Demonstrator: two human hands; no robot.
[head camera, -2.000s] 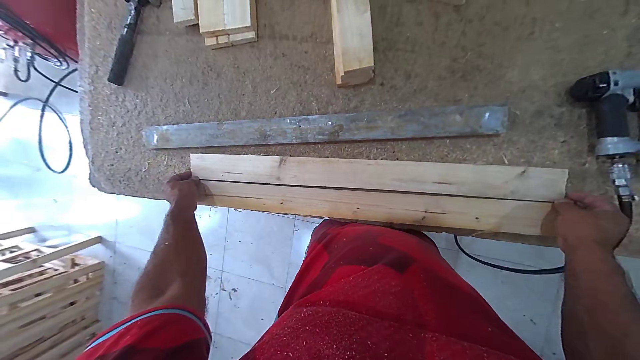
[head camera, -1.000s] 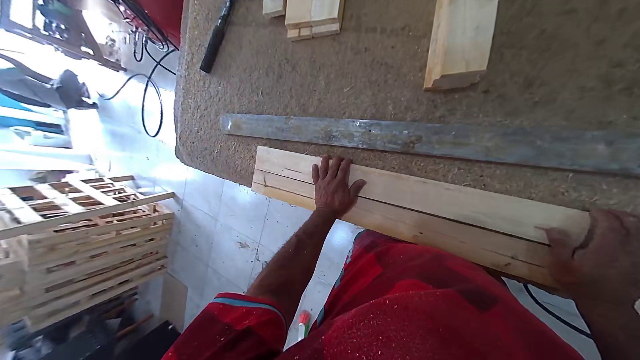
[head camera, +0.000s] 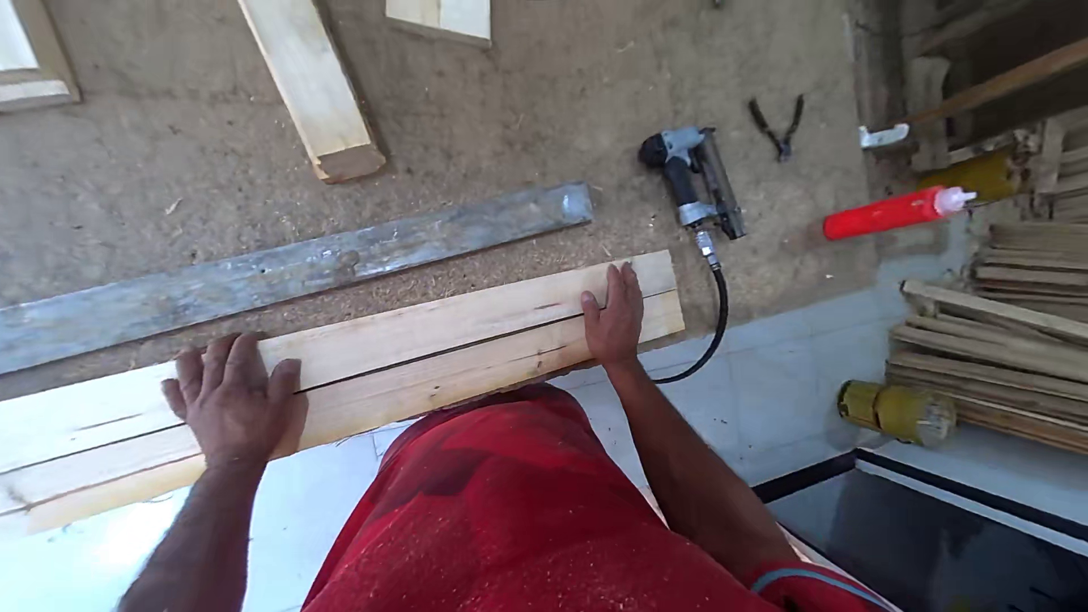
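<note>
Two long pale wooden boards (head camera: 442, 319) lie side by side along the near edge of the workbench, with a thin dark gap between them. My left hand (head camera: 234, 399) rests palm down across both boards, fingers spread. Near their right end, my right hand (head camera: 616, 319) lies over the gap, its fingertips on the far board and thumb apart. Just beyond the boards is a long, worn grey metal-like bar (head camera: 297, 263), not touching my hands. The left end of the boards runs out of view.
A pneumatic nailer or stapler (head camera: 684, 174) with a black hose (head camera: 721, 314) lies right of the boards. Farther right are pliers (head camera: 782, 132) and a red bottle (head camera: 884, 212). Another wooden piece (head camera: 314, 102) lies beyond the bar. Stacked slats (head camera: 994, 357) stand beyond the bench's right side.
Two seconds ago my hands gripped the opposite ends of the boards; now both lie on top, with my right hand slightly inward from the right end. The view has swung right.
</note>
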